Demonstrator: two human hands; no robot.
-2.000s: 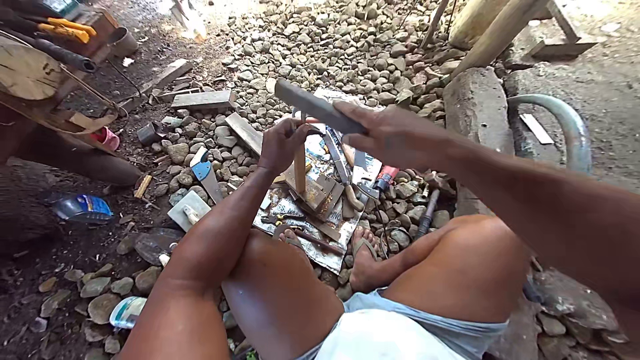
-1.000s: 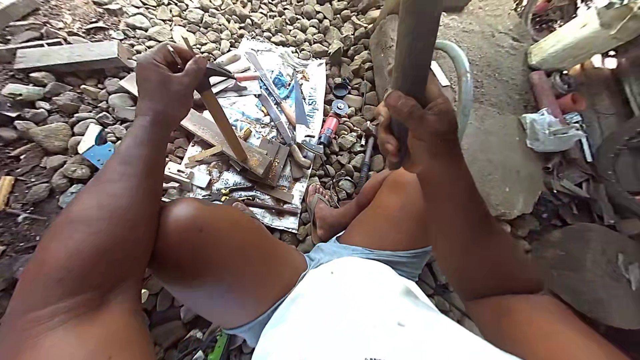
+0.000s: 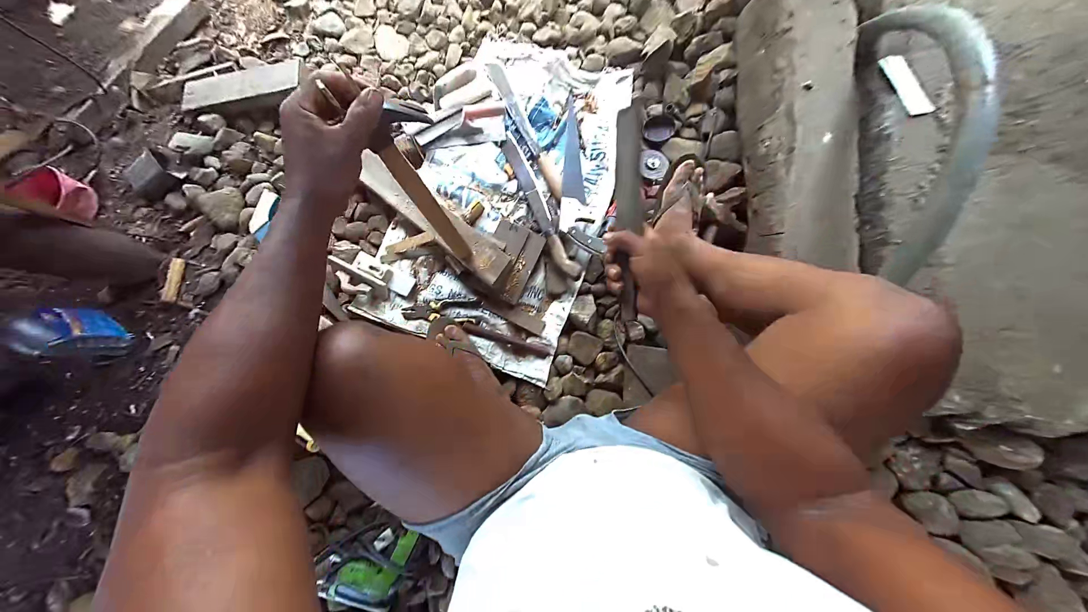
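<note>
My left hand [image 3: 330,119] is closed around the head end of a hammer-like tool with a dark pointed metal head [image 3: 405,111]. Its wooden handle [image 3: 425,204] slants down to a wooden block [image 3: 484,255] on the printed sack. In my right hand [image 3: 636,259] is a long dark bar [image 3: 629,166], its material unclear, held roughly upright beside the sack. Between the hands, on the printed sack [image 3: 608,93], lie a knife with a wooden handle [image 3: 531,187], a blue-grey pointed blade [image 3: 572,161], pliers [image 3: 438,310] and several metal pieces.
Round stones cover the ground about the sack. A concrete ledge [image 3: 795,127] and a curved grey hose or pipe [image 3: 969,144] stand at the right. At the left are a grey block [image 3: 242,85], a pink container [image 3: 55,194] and a blue packet [image 3: 81,331]. My feet flank the sack.
The right hand, raised with the dark bar one second ago, is now lower, by the sack's right edge. My left hand still holds the hammer-like tool. The view has shifted.
</note>
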